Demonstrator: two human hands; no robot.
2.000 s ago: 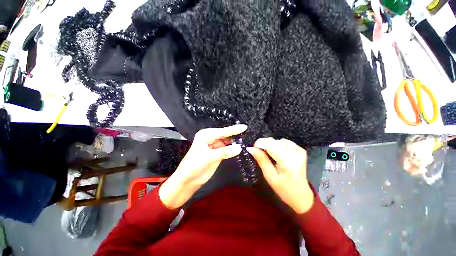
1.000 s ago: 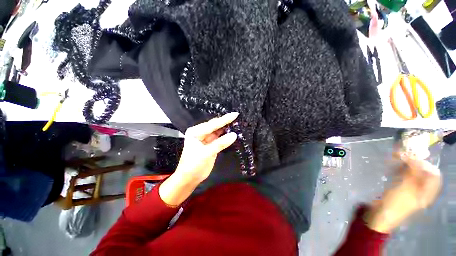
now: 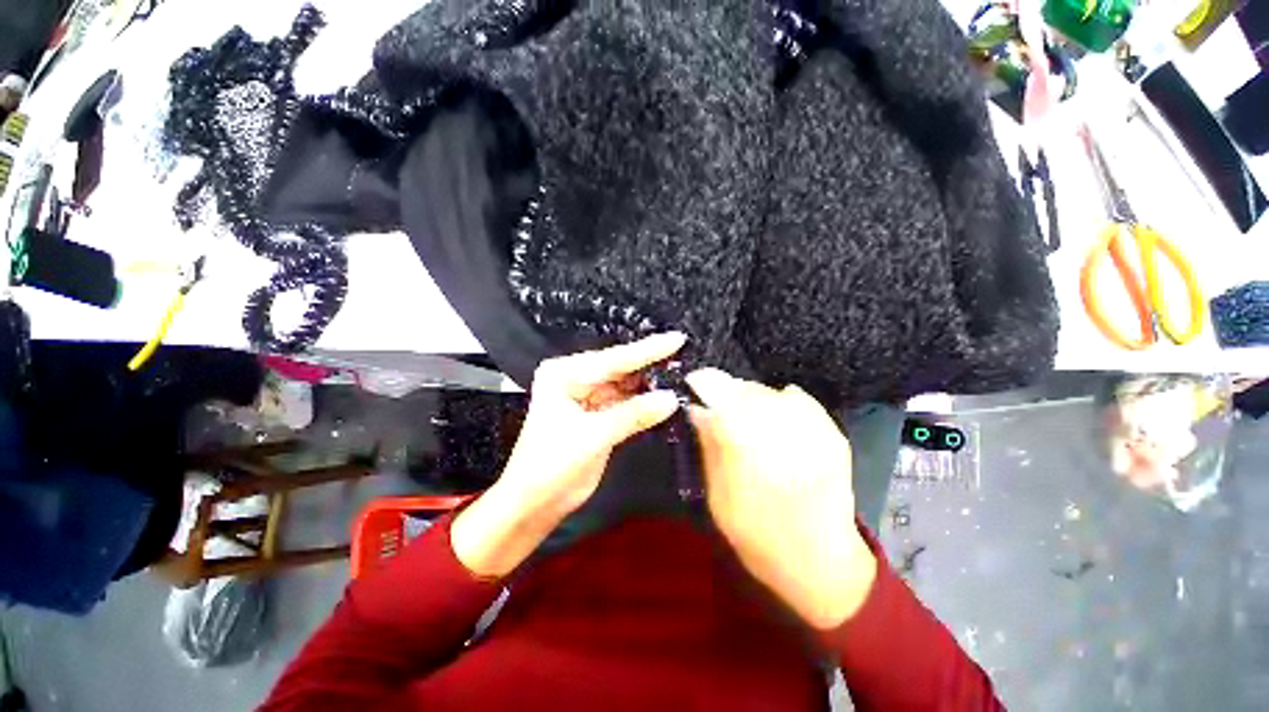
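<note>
The dark flecked jacket (image 3: pixel 863 209) lies on the white table and hangs over its front edge. The black braid trim with white flecks (image 3: pixel 578 309) runs along its edge down to my fingers. My left hand (image 3: pixel 564 431) pinches the trimmed edge between thumb and fingers. My right hand (image 3: pixel 779 487) is close beside it, fingertips at the trim; a needle or thread there is too small to make out. Smooth black lining (image 3: pixel 459 209) shows left of the tweed. The trim's end hangs below my fingers, partly hidden by my right hand.
Orange and yellow scissors (image 3: pixel 1144 278) and a small black pointed tool (image 3: pixel 1038 195) lie right. Loose trim (image 3: pixel 295 295), yellow-handled pliers (image 3: pixel 170 313) and a dark block (image 3: pixel 67 267) lie left. Below are a wooden stool (image 3: pixel 265 522), a red basket (image 3: pixel 369 536) and the grey floor.
My right hand swung far out to the right one second ago and is now back at the trim beside my left hand. My left hand has kept its pinch.
</note>
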